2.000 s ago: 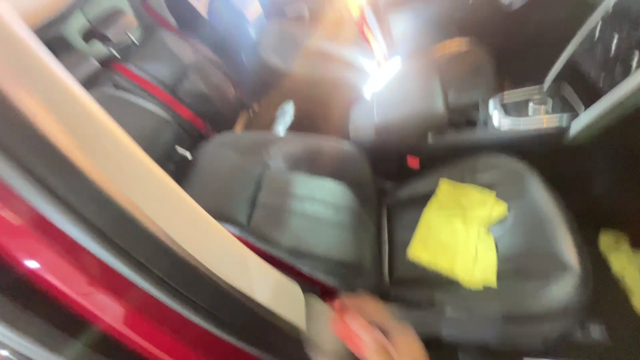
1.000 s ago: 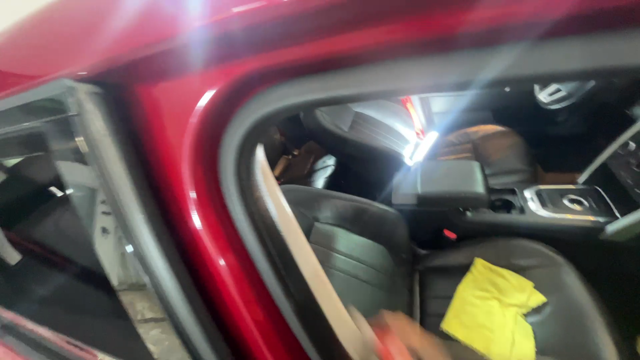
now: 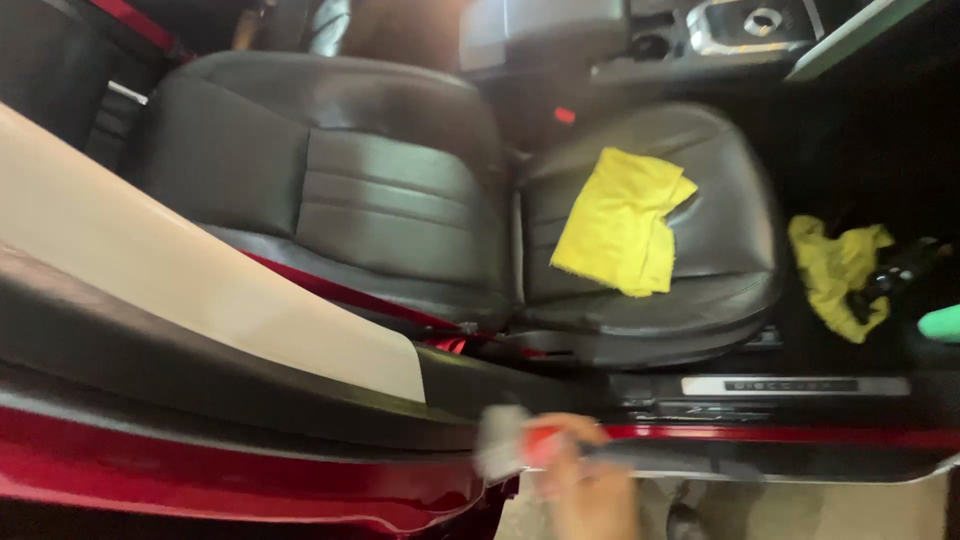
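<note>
In the head view, my right hand (image 3: 589, 480) is blurred at the bottom centre. Its fingers are closed around the red handle of a brush (image 3: 504, 442), whose pale head points left beside the base of the car's door pillar, just above the outer sill. Whether the bristles touch the trim is unclear. A folded yellow cloth (image 3: 619, 221) lies on the black leather seat cushion (image 3: 724, 195). My left hand is out of view.
A crumpled yellow cloth (image 3: 840, 274) lies in the dark footwell beside an unclear dark, shiny object. A green object (image 3: 941, 324) enters at the right edge. The cream pillar trim (image 3: 225, 277), red seat belt (image 3: 337, 289) and metal sill plate (image 3: 795, 385) border the opening.
The view has swung from the outer roof edge down to the seat and sill. The brush in my right hand is now at the pillar's base; the cloth on the seat has stayed there.
</note>
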